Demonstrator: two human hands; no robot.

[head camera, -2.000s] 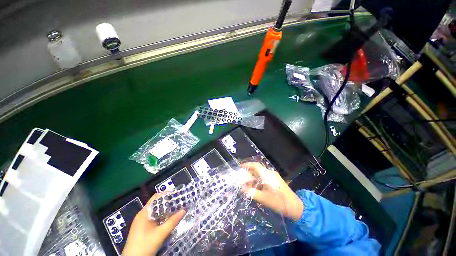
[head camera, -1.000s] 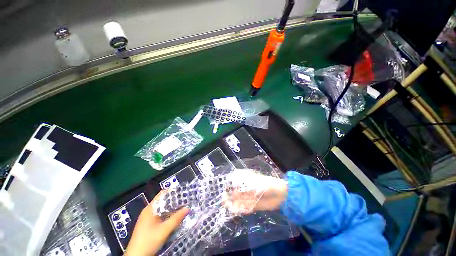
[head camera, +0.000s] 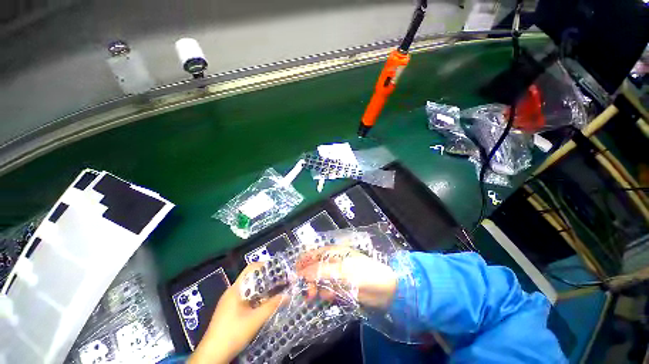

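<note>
My left hand grips the left end of a die-cut adhesive sheet with rows of black dots. A large clear plastic bag lies around the dotted sheets. My right hand is inside or under the bag film, its fingers closed on the sheets near my left hand; the film blurs the fingertips. Beneath is a black carrier tray with several phone housings side by side, partly covered by my hands and the bag.
Behind the tray lie a small clear bag, a dotted strip and a white card. An orange electric screwdriver hangs above the mat. A large white sheet covers bagged parts at left. Crinkled bags lie right.
My right hand has moved left and deeper into the bag, close to my left hand. My left hand keeps its hold on the sheet. The whole view has shifted slightly.
</note>
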